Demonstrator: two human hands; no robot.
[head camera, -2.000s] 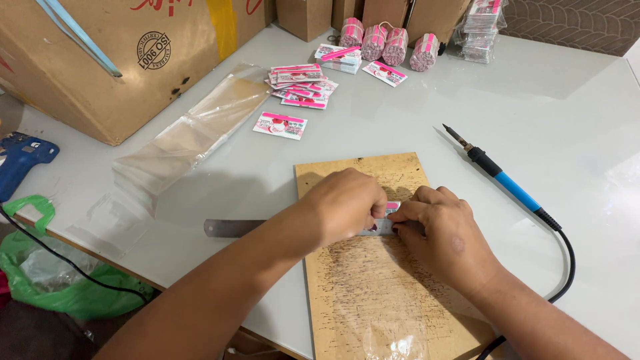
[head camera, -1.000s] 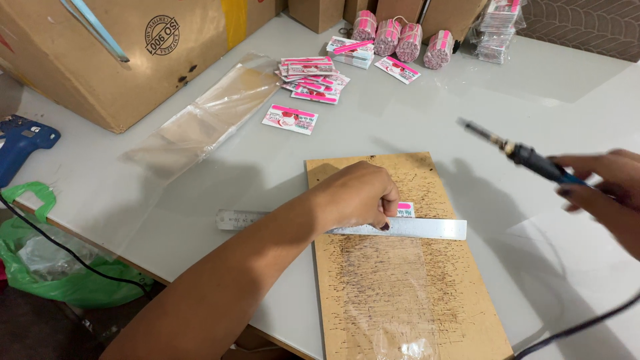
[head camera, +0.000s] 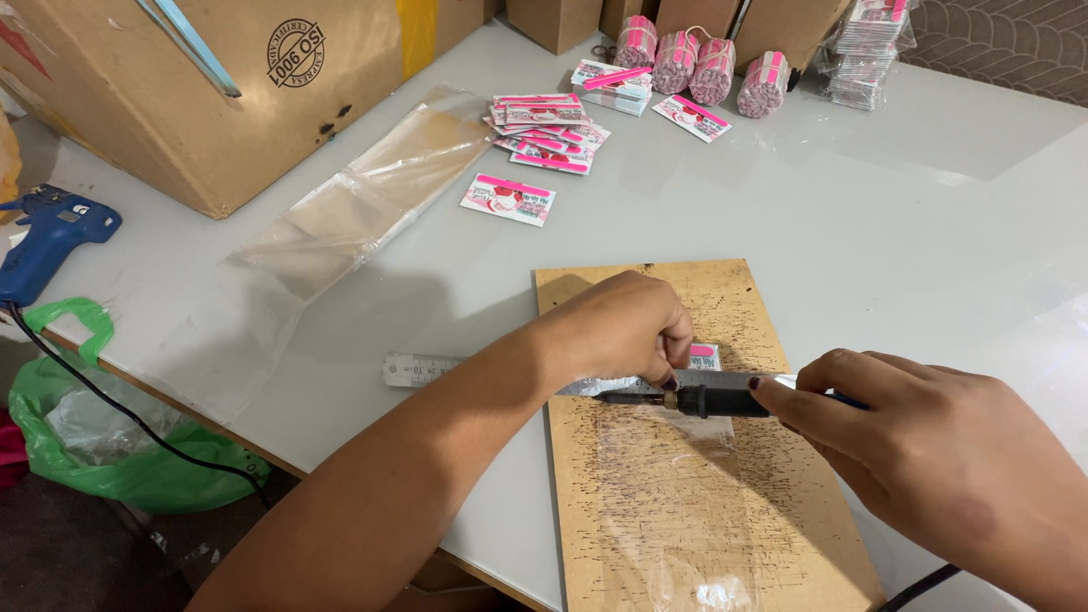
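My left hand presses a steel ruler down across a scorched wooden board. Under the ruler lies a clear plastic sleeve, with a pink-and-white card partly showing above the ruler's far edge beside my left fingers. In my right hand is a soldering iron, its dark tip pointing left along the ruler's near edge, over the sleeve. Whether the tip touches the plastic cannot be told.
Beyond the board lie a loose card, a card pile, a long clear plastic sleeve and several pink bundles. A cardboard box stands back left, a blue glue gun at the left edge. The iron's cord runs lower right.
Two seconds ago the iron lay on the table at the right; my right hand has since picked it up and brought it left to the ruler's edge. My left hand stays on the ruler.
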